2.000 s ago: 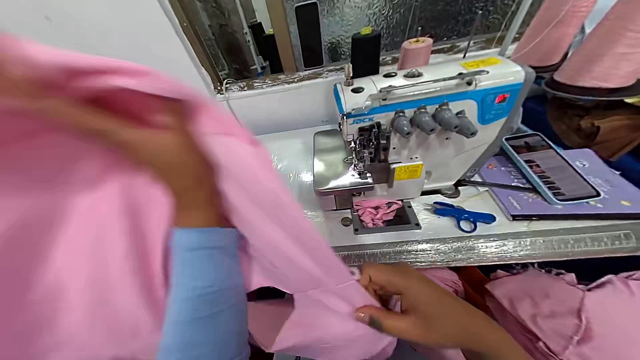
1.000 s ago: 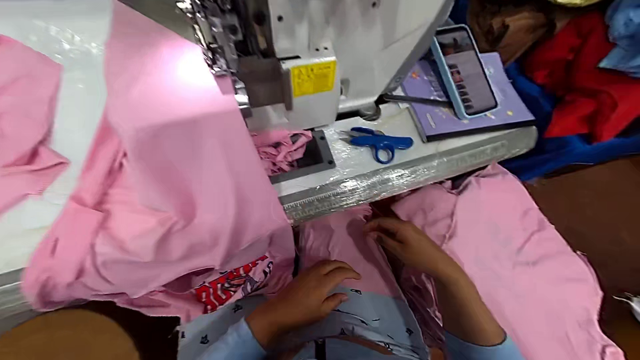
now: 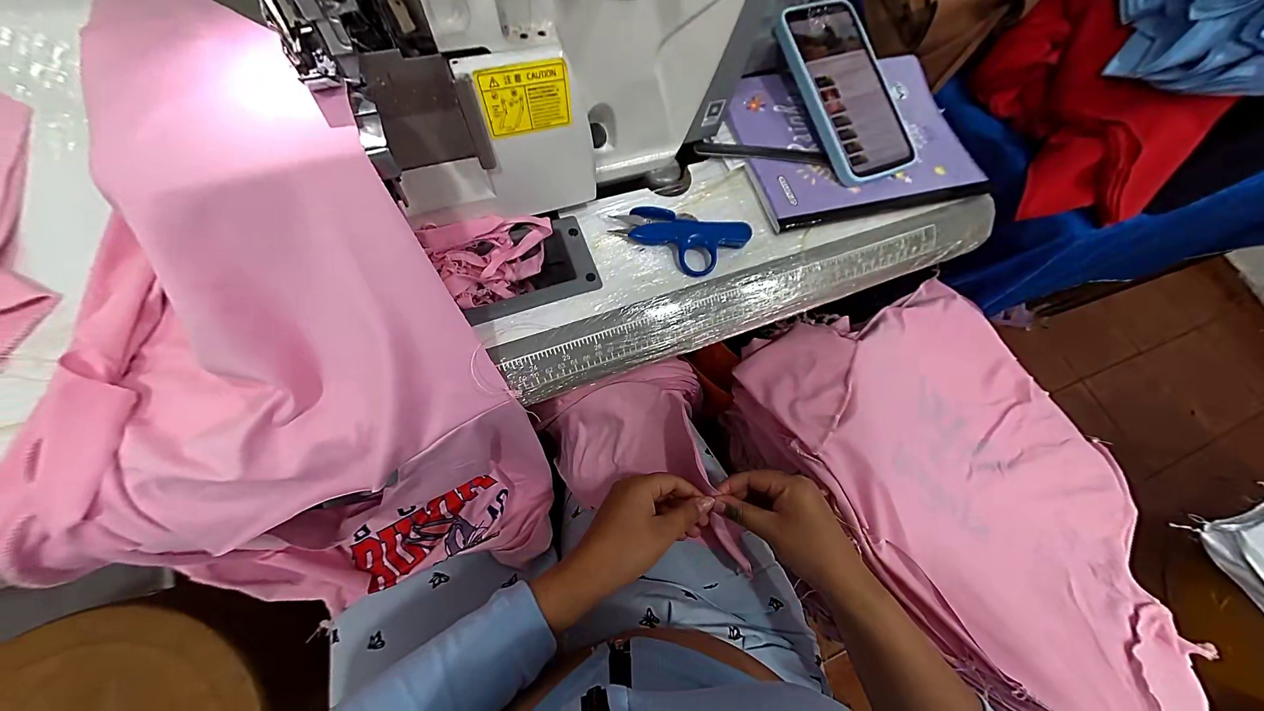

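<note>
Over my lap, my left hand [image 3: 647, 523] and my right hand [image 3: 785, 509] meet fingertip to fingertip, pinching the edge of a pink fabric piece [image 3: 632, 434] between them. That piece hangs from the table's front edge onto my lap. On the left, a large pink garment [image 3: 286, 296] with a red and dark print lies across the table and drapes over its edge, its upper part beside the needle area of the overlock sewing machine [image 3: 513, 118]. More pink fabric pieces [image 3: 948, 434] lie to the right of my right hand.
Blue thread snips [image 3: 686, 235] lie on the table [image 3: 632, 321] near a tray of pink scraps [image 3: 489, 262]. A phone [image 3: 849, 94] rests on a purple notebook [image 3: 889, 183]. Red cloth [image 3: 1076, 109] and blue cloth [image 3: 1116, 247] are at the right, a round stool seat [image 3: 123, 662] at lower left.
My hands, earlier apart with the left one lying flat over the lap, have come together at the fabric's edge. Two seconds ago they held raised pink fabric in front of the machine.
</note>
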